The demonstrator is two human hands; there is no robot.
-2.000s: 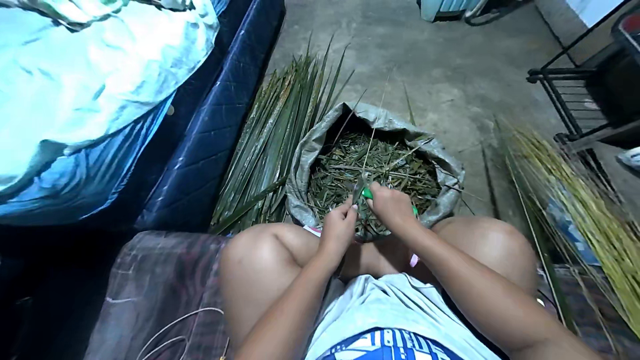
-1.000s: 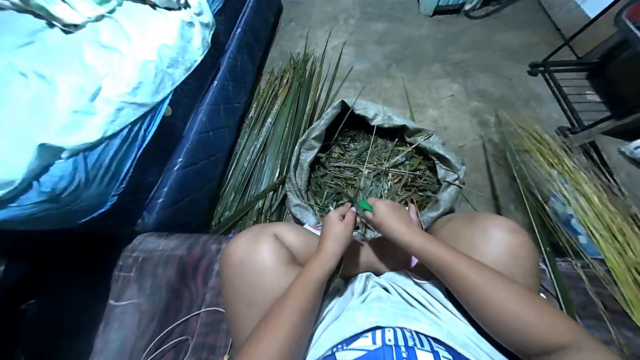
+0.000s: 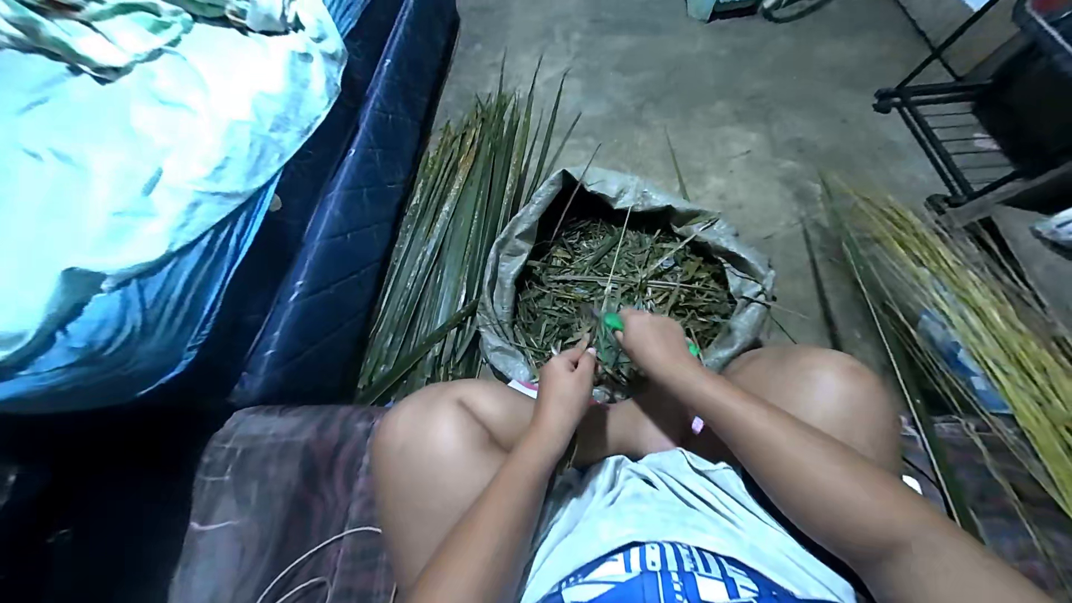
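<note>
Over the near rim of a grey woven sack (image 3: pixel 507 276), my right hand (image 3: pixel 653 342) is closed around a green-handled cutting tool (image 3: pixel 614 322); its blade is too blurred to name. Just left of it, my left hand (image 3: pixel 567 377) pinches a thin palm leaf strip, whose far part seems to rise over the sack. Short cut leaf pieces (image 3: pixel 586 268) fill the sack, which stands open between my knees. Long green palm leaves (image 3: pixel 456 226) lie left of the sack.
A blue mattress (image 3: pixel 335 226) with a light sheet (image 3: pixel 167 151) borders the left. Yellowish thin palm ribs (image 3: pixel 963 293) lie at the right, near a black metal rack (image 3: pixel 946 134). Grey concrete floor (image 3: pixel 670 92) extends beyond the sack.
My right hand has moved slightly away from my left hand, and more of the green handle shows than one second ago. My left hand stays near the sack's rim.
</note>
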